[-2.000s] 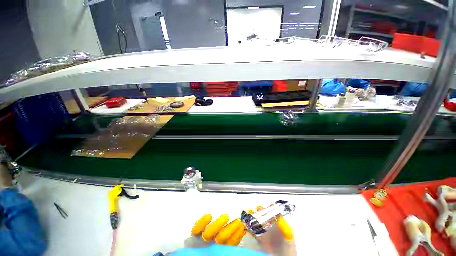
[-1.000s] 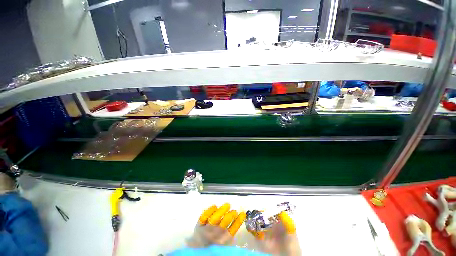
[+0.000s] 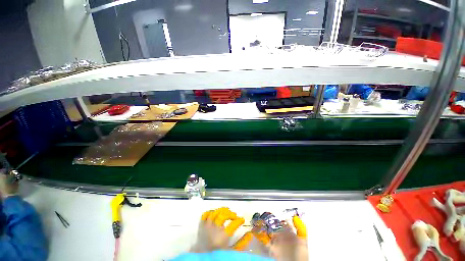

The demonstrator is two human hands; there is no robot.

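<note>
My left hand point(image 3: 218, 229), with orange-yellow finger cots, is low at the centre over the white bench. Its fingers are bent close together, left of the product, and whether it grips anything is not clear. My right hand point(image 3: 286, 239), also with finger cots, is around a small glossy clear and dark product point(image 3: 267, 222). The product shows above the fingers, and its lower part is hidden by them. A blue sleeve covers the lower edge of the view.
A yellow air blow gun point(image 3: 117, 210) and dark tweezers point(image 3: 61, 219) lie left. A dispenser bottle point(image 3: 195, 186) stands at the bench edge. A red tray point(image 3: 395, 219) with white branched parts point(image 3: 427, 239) lies right. A person's blue sleeve point(image 3: 21, 229) is far left.
The product has turned between my hands from a long, tilted view to a more compact one. My left hand's fingers have drawn closer together. The neighbouring person's hand has moved slightly.
</note>
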